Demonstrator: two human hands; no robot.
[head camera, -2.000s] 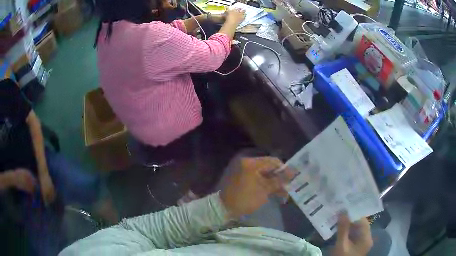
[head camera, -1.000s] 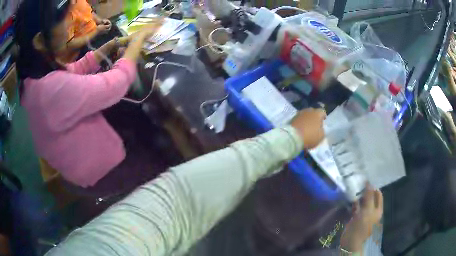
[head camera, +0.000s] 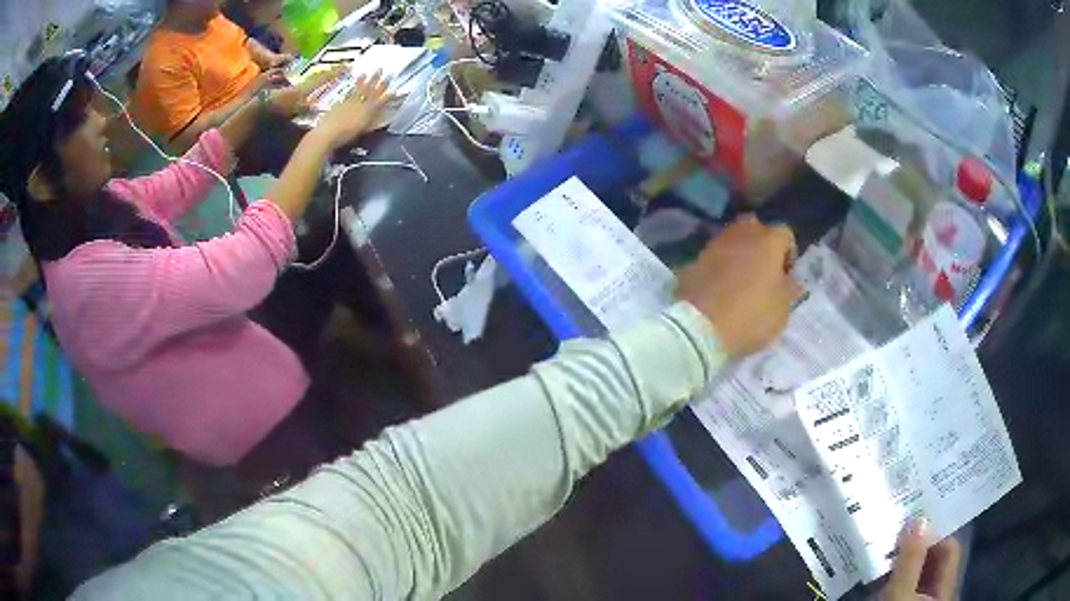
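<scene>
My left hand (head camera: 745, 284) reaches over the blue plastic tray (head camera: 686, 487), its fingers curled at the upper end of a printed sheet (head camera: 757, 405) lying across the tray. Whether the fingers grip that sheet is hidden. My right hand (head camera: 925, 566), cut off by the bottom edge, holds an open instruction sheet (head camera: 933, 429) by its lower edge, thumb on top. This sheet shows dark bars and a fold line and partly overlaps the sheet in the tray. A narrow printed sheet (head camera: 593, 252) lies over the tray's left rim.
In the tray are a clear and red pack (head camera: 692, 112), a small bottle with a red cap (head camera: 956, 241) and a clear plastic bag (head camera: 927, 88). A white power strip (head camera: 569, 88) and cables lie behind. A person in pink (head camera: 176, 305) and one in orange sit left.
The view has swung right and nearer the tray. My left hand has left the held sheet and gone over the tray. My right hand keeps the sheet, now at lower right.
</scene>
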